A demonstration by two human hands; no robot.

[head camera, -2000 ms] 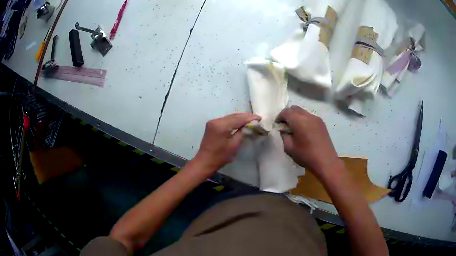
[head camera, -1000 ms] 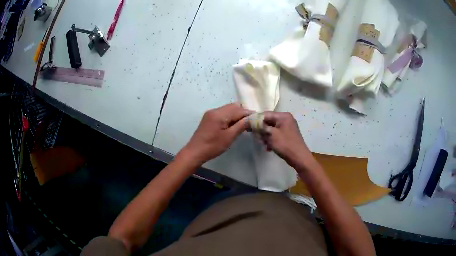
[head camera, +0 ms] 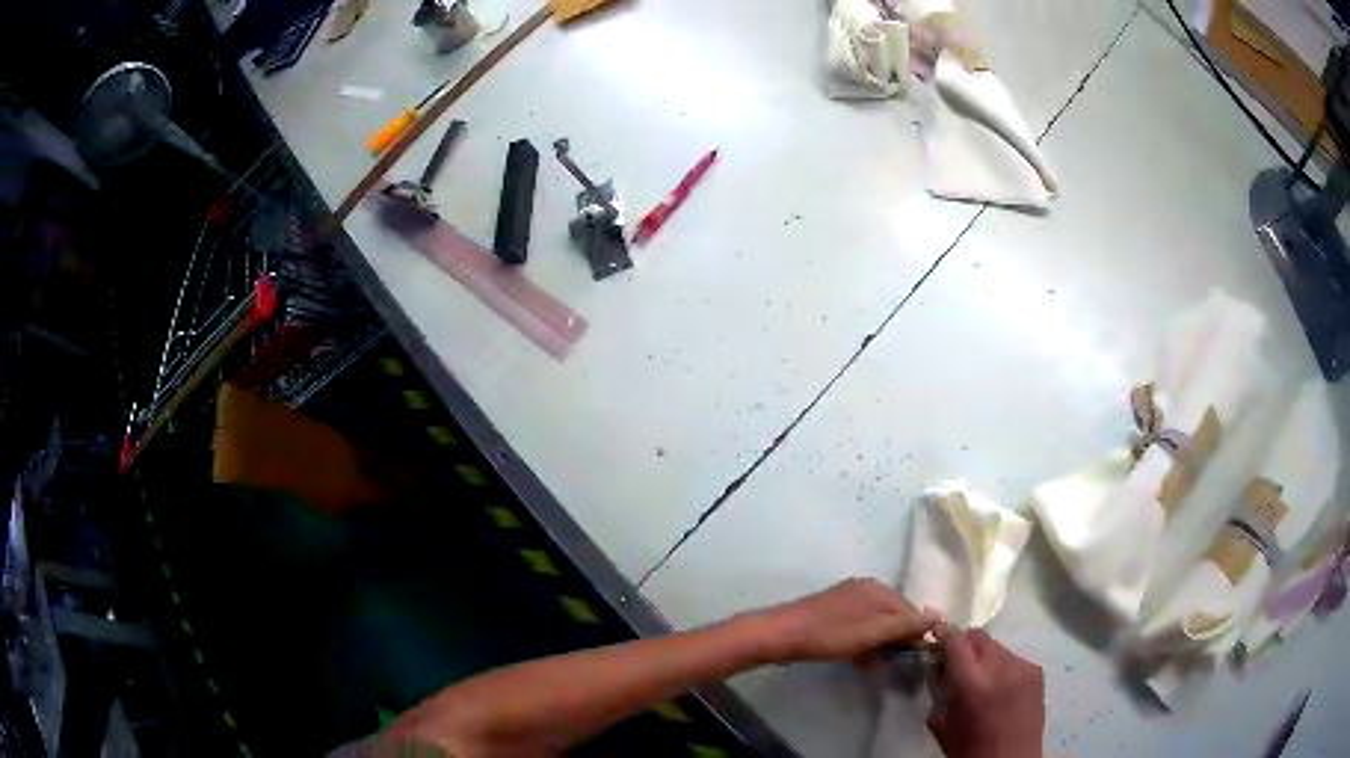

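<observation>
A small cream cloth bundle lies near the table's front edge at the lower middle right. My left hand and my right hand meet at its middle, fingertips pinched on the tie strip around it. The strip is mostly hidden by my fingers. The bundle's near end is partly hidden under my left forearm. Right of it lie tied cream bundles with tan tickets; one bundle is nearest, another lies beyond it.
A ruler, black block, silver metal tool, red pen and wooden rule lie at left. Another bundle lies far back. A machine base stands far right. A shears tip shows lower right.
The view has swung left, so the table items sit further right. Both hands remain together at the bundle's middle, now lower right in the picture. The far bundle and machine base have come into view.
</observation>
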